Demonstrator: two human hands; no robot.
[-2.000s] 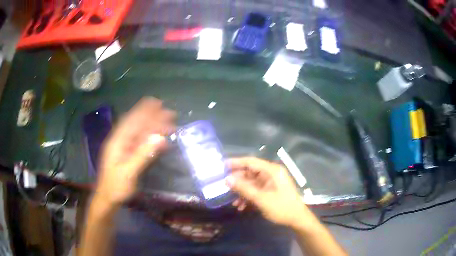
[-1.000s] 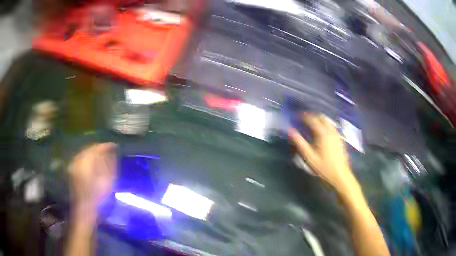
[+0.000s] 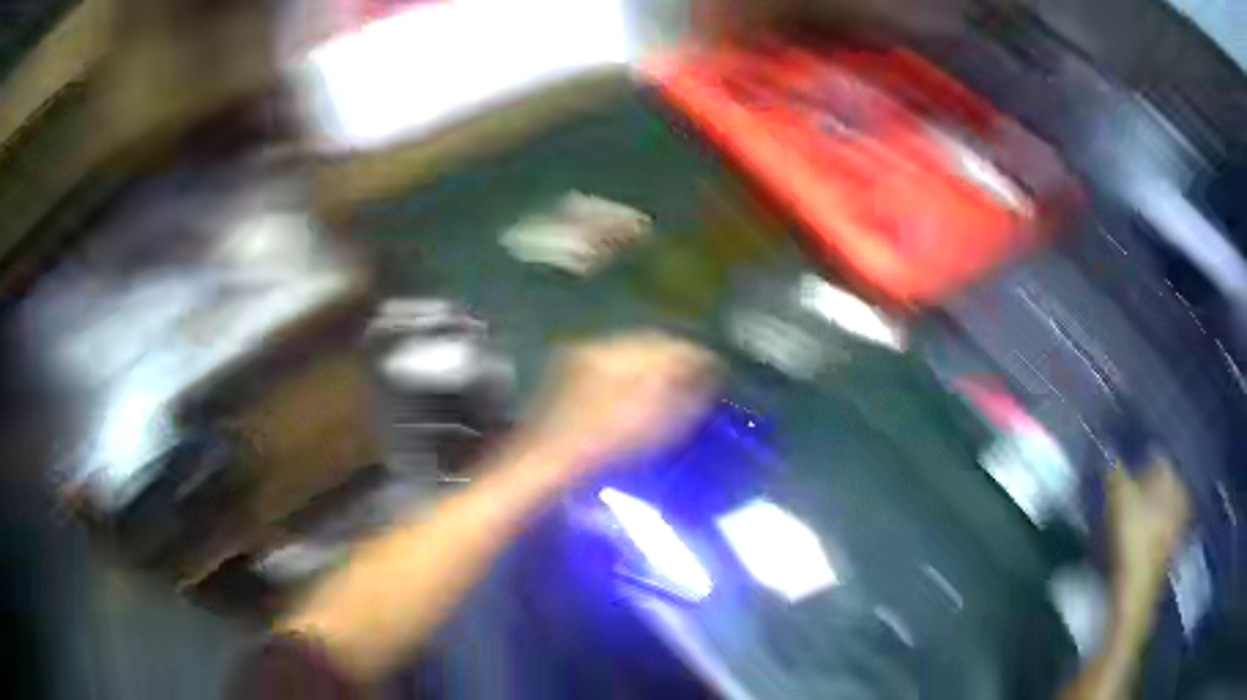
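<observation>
The frame is strongly blurred. My left hand (image 3: 632, 393) lies over the upper left part of the glowing smartphone (image 3: 684, 499) near the mat's front edge; whether it touches it I cannot tell. A white patch, perhaps a label (image 3: 780, 547), shows beside the phone. My right hand (image 3: 1149, 509) is small and blurred at the far right, over the clear tray area. What it holds, if anything, cannot be made out.
The red parts tray (image 3: 875, 171) is at the upper right. A small tin (image 3: 577, 233) and a blurred clear cup (image 3: 777, 328) are on the green mat (image 3: 889, 451). A white box-like object (image 3: 465, 62) stands at the top left. Wooden shelving (image 3: 322, 431) is at left.
The view has swung left, so the mat and trays sit further right. My right hand went from the blue phone to the clear tray area; my left hand moved to the glowing smartphone.
</observation>
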